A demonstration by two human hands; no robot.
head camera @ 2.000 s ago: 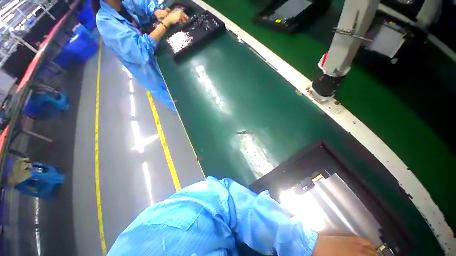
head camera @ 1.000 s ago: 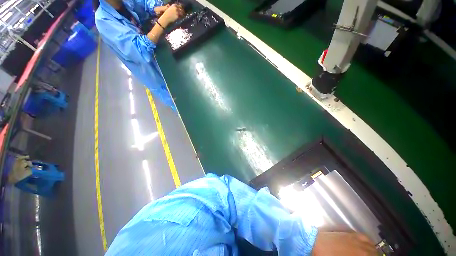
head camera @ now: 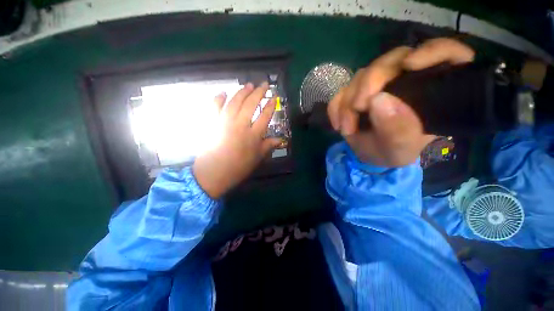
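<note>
The open device [head camera: 182, 121], washed out white by glare, lies in a black tray [head camera: 100, 140] at the left. My left hand [head camera: 240, 136] rests flat with spread fingers on the device's right part, beside the circuit board [head camera: 279, 121] with a small yellow patch. My right hand [head camera: 389, 109] is closed round a thick black electric screwdriver [head camera: 452, 97], held sideways to the right of the tray. Its tip side is dark and blurred near the round silver screw dish [head camera: 325, 85]. Single screws cannot be made out.
A worn white rail [head camera: 243, 8] runs along the far edge of the green worktop [head camera: 42, 182]. At the right are another device part with a yellow patch [head camera: 444, 151], a neighbouring person's blue sleeve [head camera: 522, 164] and a pale round fan [head camera: 495, 217].
The view has swung from the neighbouring worker and floor to the tray in front of me. Both my hands, the screwdriver and the screw dish are now in view.
</note>
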